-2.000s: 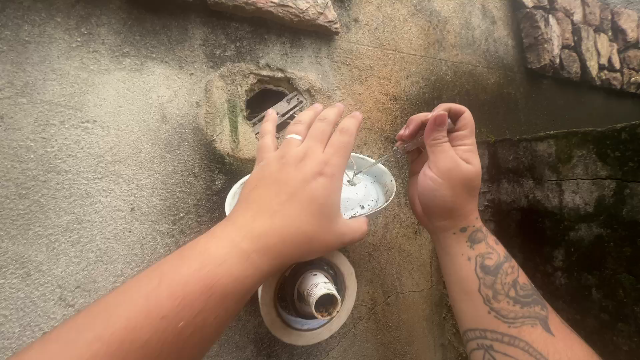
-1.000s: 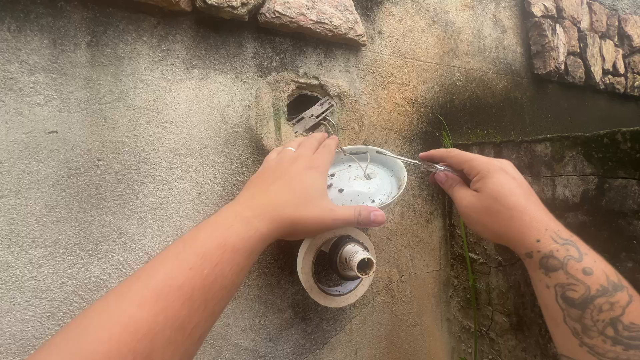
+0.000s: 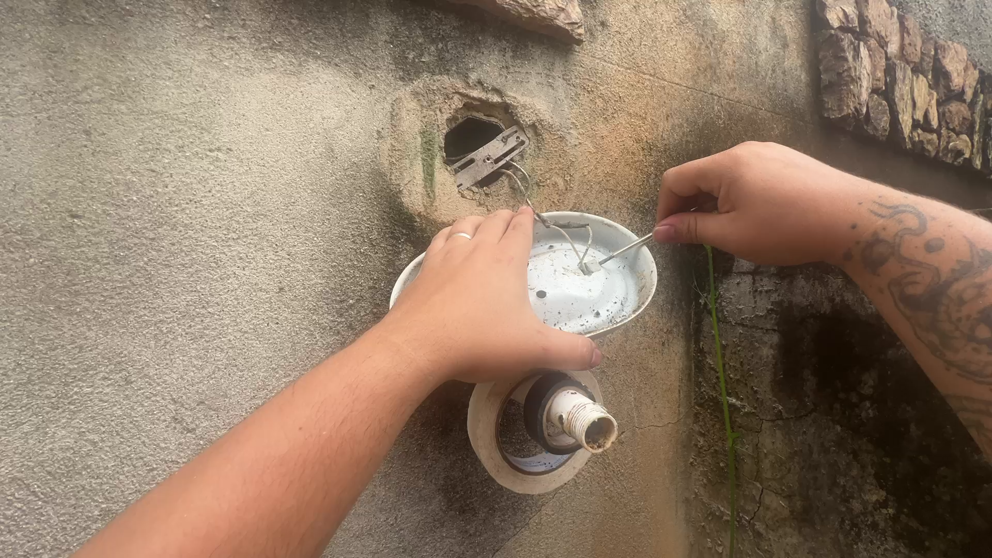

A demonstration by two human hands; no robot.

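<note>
My left hand, a ring on one finger, grips a white oval metal light-fixture base across its left part, thumb at the lower rim. My right hand pinches a thin metal shaft, likely a screwdriver's, whose far end meets a small pale connector inside the base. The tool's handle is hidden by the fingers. Thin electrical wires run from the wall hole to the base and the connector. A slotted metal bracket hangs slantwise across the wall hole.
Below the base, a roll of masking tape and a black tape roll hang around a threaded white pipe stub. Stone cladding juts out at upper right, with another stone edge above. A green stem rises at right.
The shaft in my right hand, near the base's upper right rim one second ago, now reaches down to the connector inside. My left hand stays on the base.
</note>
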